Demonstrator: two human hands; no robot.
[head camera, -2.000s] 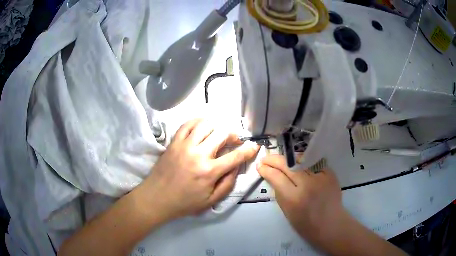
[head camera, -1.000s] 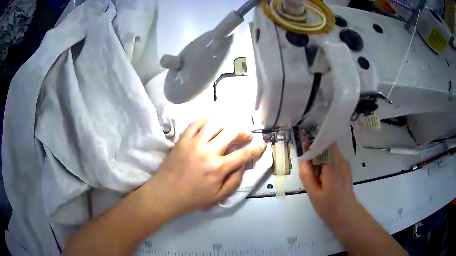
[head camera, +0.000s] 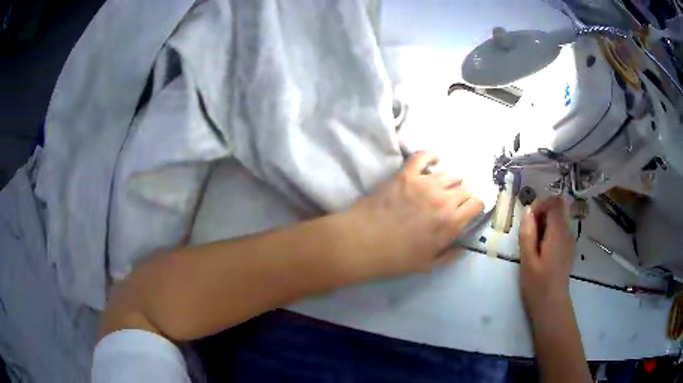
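The pale grey-white garment (head camera: 299, 97) lies in large folds on the left and centre. My left hand (head camera: 423, 213), slightly blurred, is closed on its right edge, left of the presser foot (head camera: 503, 170). The cloth under my fingers is mostly hidden. My right hand (head camera: 548, 224) is right of the foot, fingers curled with a gap between thumb and forefinger; nothing shows in it. A small dark round part (head camera: 527, 196) is just beyond my thumb. The yellowish strip (head camera: 503, 213) runs in front of the foot, with no cloth over it.
The white machine head (head camera: 599, 112) stands at the upper right, with the grey lamp (head camera: 513, 58) left of it. Dark snips (head camera: 615, 213) and a white-handled thin tool (head camera: 621, 258) lie right of my right hand. The table's curved front edge (head camera: 449, 345) crosses below.
The view has swung left, so the machine appears farther right. My left hand and the garment have moved left from the presser foot. My right hand stays right of the foot, fingers now clear of the machine head.
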